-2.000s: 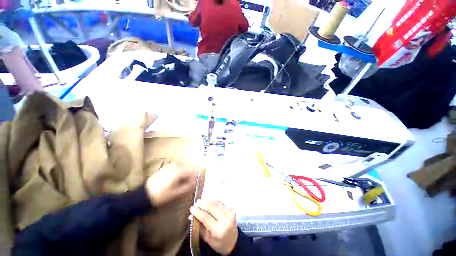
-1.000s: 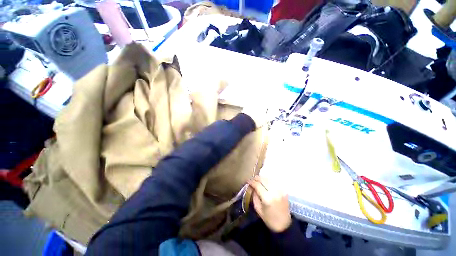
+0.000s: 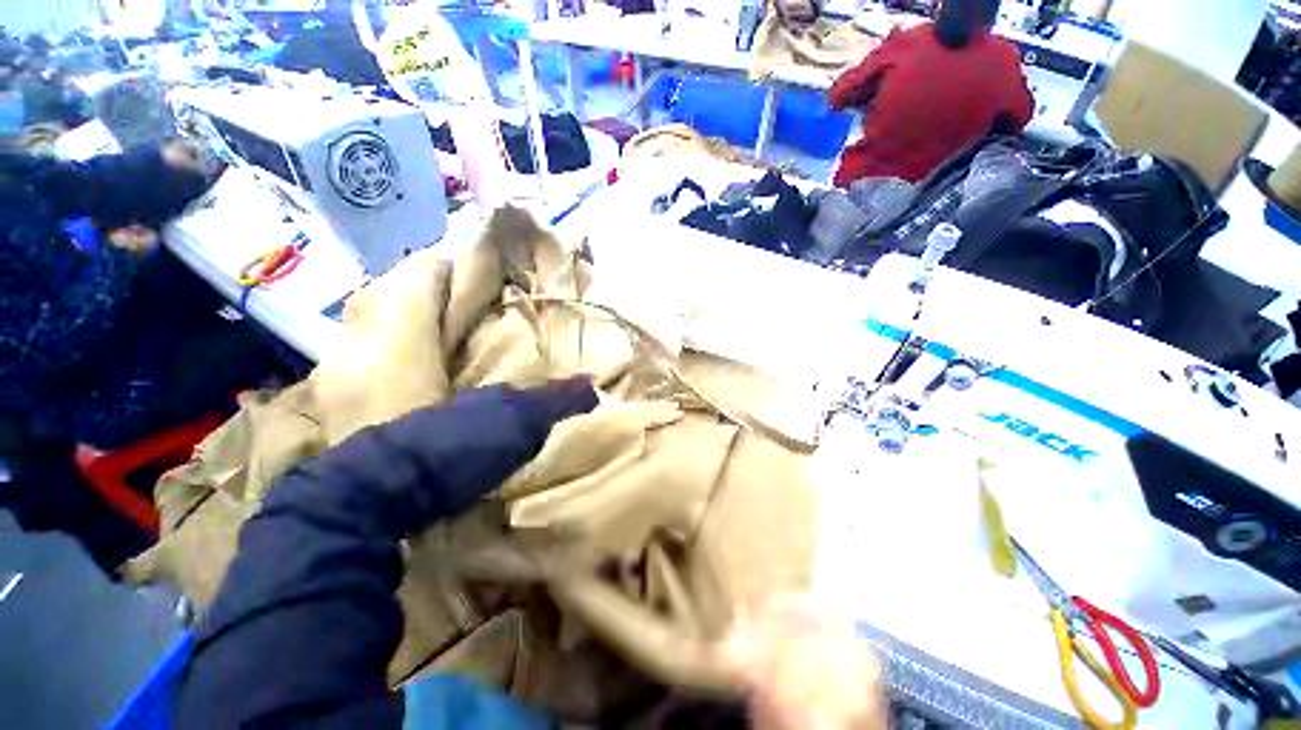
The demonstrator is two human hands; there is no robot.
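The tan jacket (image 3: 763, 513) lies bunched over the left part of the table and down the near side. My left dark sleeve (image 3: 335, 535) reaches across it; the cuff ends among the folds and my left hand is hidden there. My right hand (image 3: 813, 663) is blurred at the bottom, at the table's front edge, closed on a blurred tan strip of the jacket. The jacket's far edge lies beside the presser foot and needle area (image 3: 870, 414). I cannot make out the front zipper.
The sewing machine head (image 3: 1034, 414) stands right of the jacket. Shears (image 3: 1084, 642), a yellow gauge piece (image 3: 995, 525) and a slim dark tool lie on the right. Dark garments (image 3: 1084, 235) are piled behind. One person sits far left, another in red behind. A neighbouring machine (image 3: 357, 164) stands left.
The view has swung left, then up a little. My left arm has moved from the zipper edge onto the bunched cloth. Jacket folds are rearranged, and my right hand has pulled a strip low.
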